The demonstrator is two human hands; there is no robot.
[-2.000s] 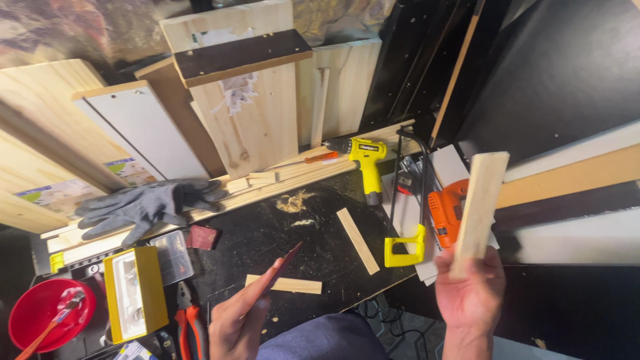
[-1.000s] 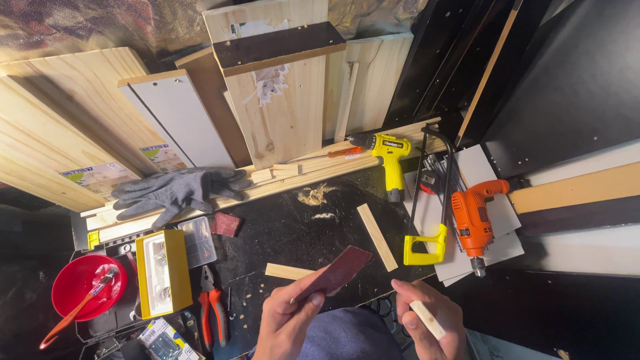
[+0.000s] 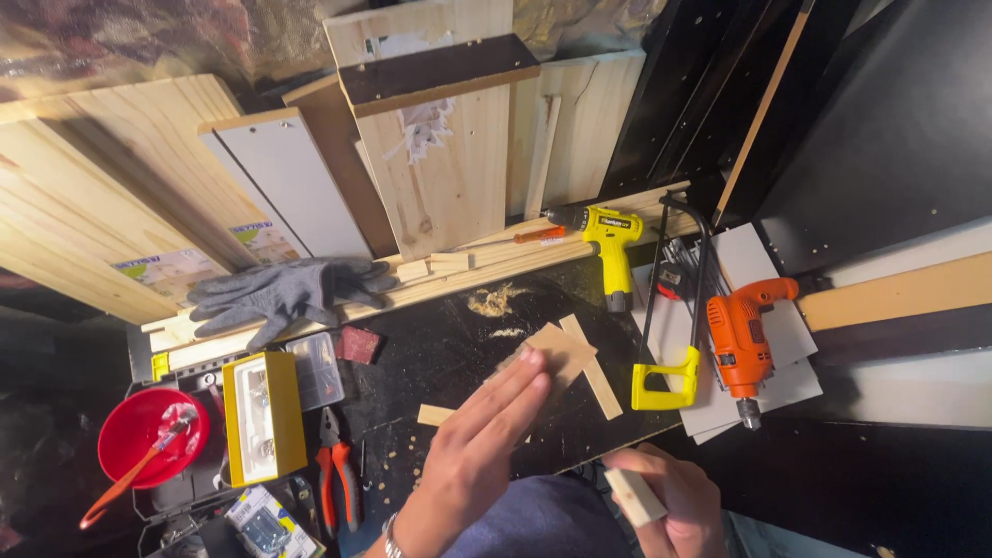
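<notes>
My left hand (image 3: 484,430) holds a sheet of sandpaper (image 3: 564,350), its tan backing facing up, above the black work surface. Low at the right, my right hand (image 3: 682,496) grips a small wooden piece (image 3: 635,496), its cut end turned toward the camera. Beyond the sandpaper lies a thin wood strip (image 3: 603,387), partly covered by it. Another strip (image 3: 435,415) shows just left of my left hand, which hides the rest of it. A small red sandpaper piece (image 3: 358,344) rests by a clear plastic case (image 3: 316,370).
Right: a yellow hacksaw (image 3: 666,380), an orange corded drill (image 3: 740,333) and a tape measure (image 3: 671,280). Behind: a yellow cordless drill (image 3: 612,248), a screwdriver (image 3: 540,235), grey gloves (image 3: 291,294) and leaning boards (image 3: 434,178). Left: pliers (image 3: 337,473), a yellow box (image 3: 287,418) and a red bowl (image 3: 124,434).
The sandpaper has turned from its red face to its tan backing, and my left hand now lies flatter along it. The wooden piece, held upright two seconds ago, is now lower in my right hand.
</notes>
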